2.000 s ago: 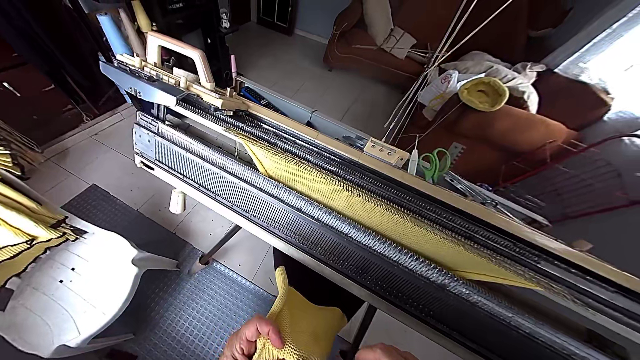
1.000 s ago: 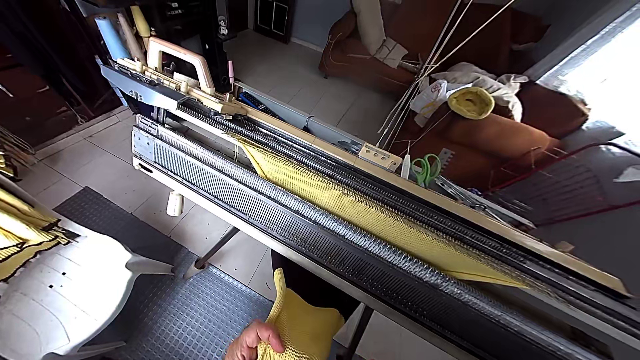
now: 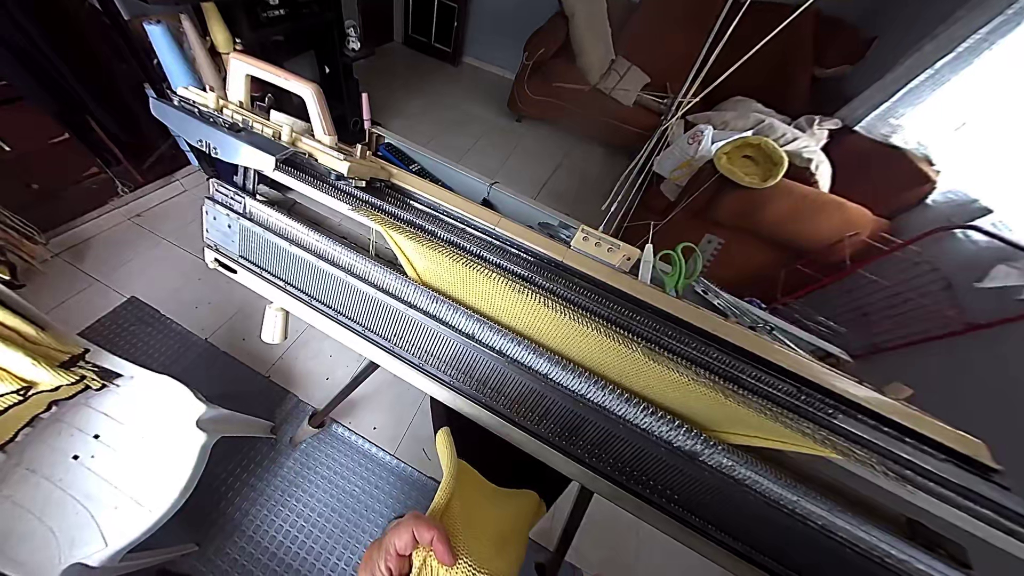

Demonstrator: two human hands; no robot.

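At the bottom edge, my left hand grips a yellow knitted piece with the thumb on top; the fabric spreads to its right, below the near bed. My right hand is out of the picture. A double-bed knitting machine runs diagonally across the view, and yellow knitted fabric hangs from its rear needles, down between the beds. The machine's carriage, with a pale handle, sits at the left end of the rear bed.
Behind the machine lie green-handled scissors and a white bottle. A yellow yarn cake rests on the brown sofa. A white plastic chair holding yellow fabric stands at left, near a grey mat. Yarn cones stand behind the carriage.
Two seconds ago part of my right hand showed at the bottom edge, right of the knitted piece; it has left the view. My left hand keeps its hold on the piece.
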